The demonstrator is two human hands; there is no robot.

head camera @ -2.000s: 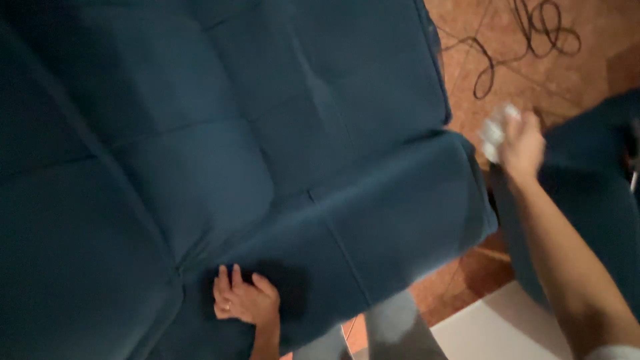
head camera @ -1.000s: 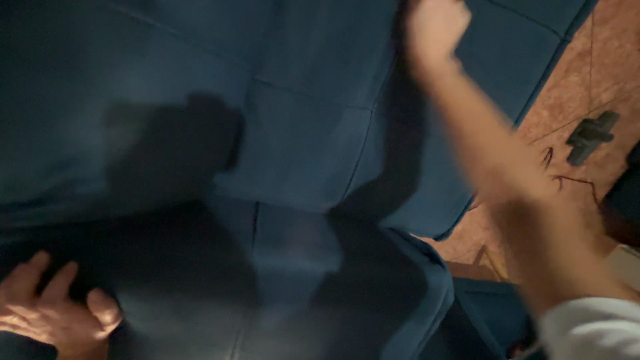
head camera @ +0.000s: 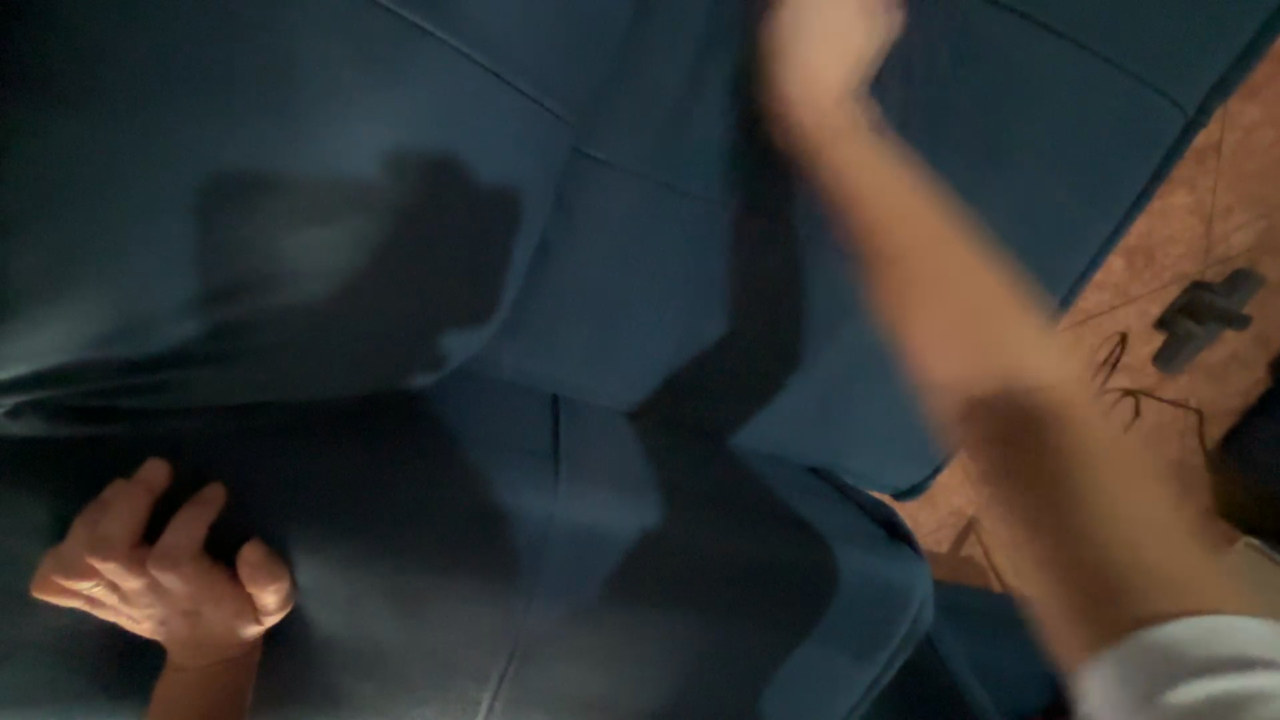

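Note:
Blue upholstered cushions of a sofa (head camera: 640, 270) with stitched seams fill most of the view. At the lower left, my left hand (head camera: 165, 570) rests on the cushion with its fingers spread and bent, holding nothing; a ring shows on one finger. My right hand (head camera: 830, 50) is over the sofa at the top edge, blurred and partly cut off, and whether it holds anything cannot be seen. The right forearm crosses the right side, in a light sleeve. Dark shadows of the head and arm fall on the fabric.
On the reddish tiled floor (head camera: 1150, 260) at the right lie a dark grey object (head camera: 1205, 318), perhaps a vacuum attachment, and a thin dark cable (head camera: 1165, 400). Another piece of blue upholstery (head camera: 990, 640) stands at the lower right.
My right hand, earlier beyond the sofa's right end with something whitish in it, has moved over the upholstery. The view has shifted markedly. My left hand stays on the sofa.

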